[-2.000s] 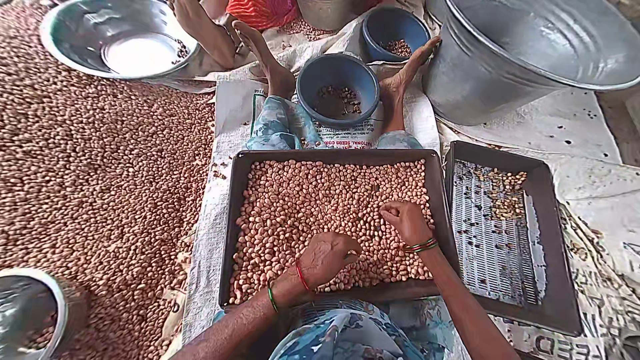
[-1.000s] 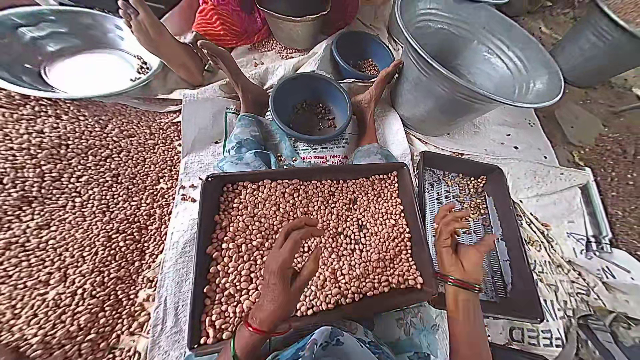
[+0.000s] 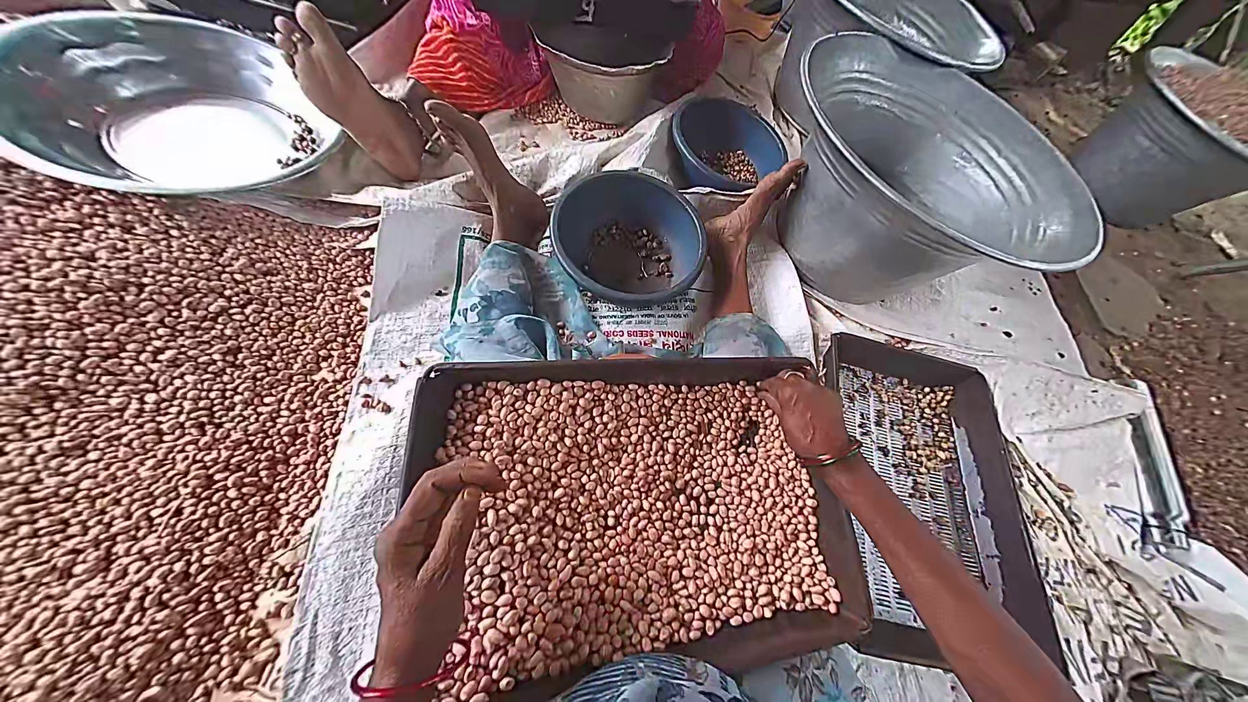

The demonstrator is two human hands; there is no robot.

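Note:
A dark rectangular tray filled with a layer of shelled peanuts rests on my lap. My left hand is over the tray's left side, fingers bent with thumb and forefinger apart, and nothing shows between them. At the tray's upper right corner, my right hand has its fingers bent down at the peanuts by the rim; whether it holds anything cannot be told. A second dark tray with a slotted base lies to the right, with small yellowish and dark bits on it. A blue bowl with dark bits stands between my feet.
A large peanut heap spreads at the left below a wide metal basin. A smaller blue bowl and a big metal tub stand beyond my right foot. Another person's foot is at the upper left; woven sacks cover the ground.
My right hand has moved from above the slotted tray to the peanut tray's upper right corner. My left hand has moved toward the tray's left side.

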